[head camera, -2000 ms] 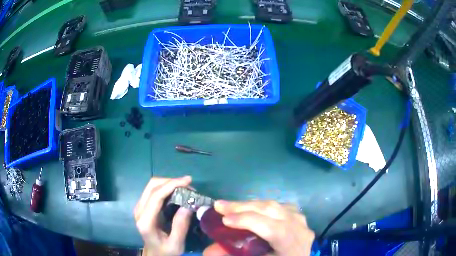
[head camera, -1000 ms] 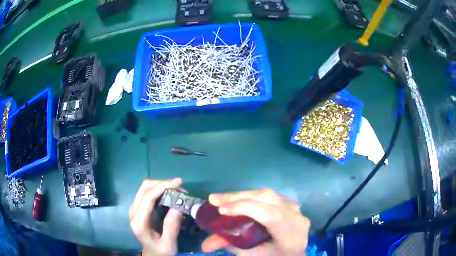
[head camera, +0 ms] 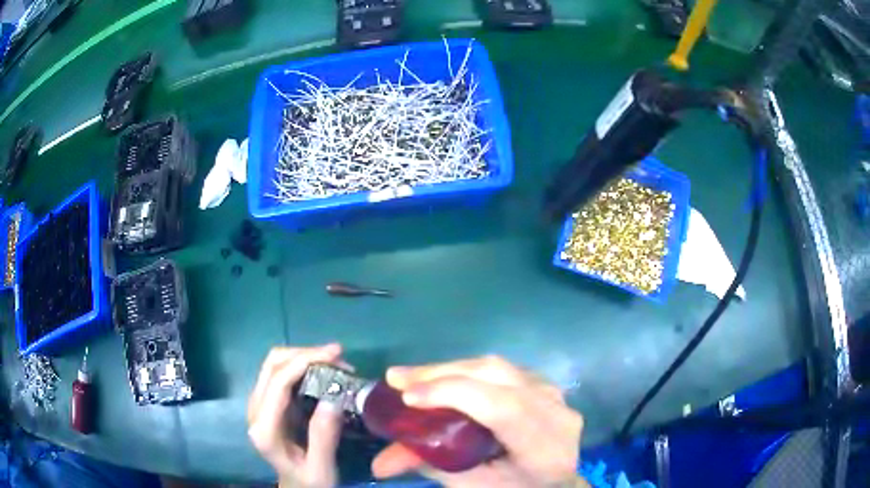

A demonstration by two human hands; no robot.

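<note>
My left hand (head camera: 291, 415) holds a black device housing by its sides, with the greyish end face (head camera: 331, 385) turned up. My right hand (head camera: 496, 410) is closed around a dark red squeeze bottle (head camera: 420, 429), held tilted with its tip end at the right part of the end face. The needle tip itself cannot be made out. The lower part of the housing is hidden by my hands and the bottle. A small hand screwdriver (head camera: 358, 290) lies on the green bench beyond my hands.
A large blue bin (head camera: 382, 208) holds white leads. An electric screwdriver (head camera: 606, 143) hangs over the small blue bin (head camera: 679, 238) of gold parts. At left are a blue bin (head camera: 100, 272), device housings (head camera: 153, 334), and a second red bottle (head camera: 83, 405). A black cord (head camera: 701, 334) curves down at right.
The bottle and my right hand have shifted slightly left, the bottle's tip end now further along the end face. The view has shifted a little. Both hands keep their holds.
</note>
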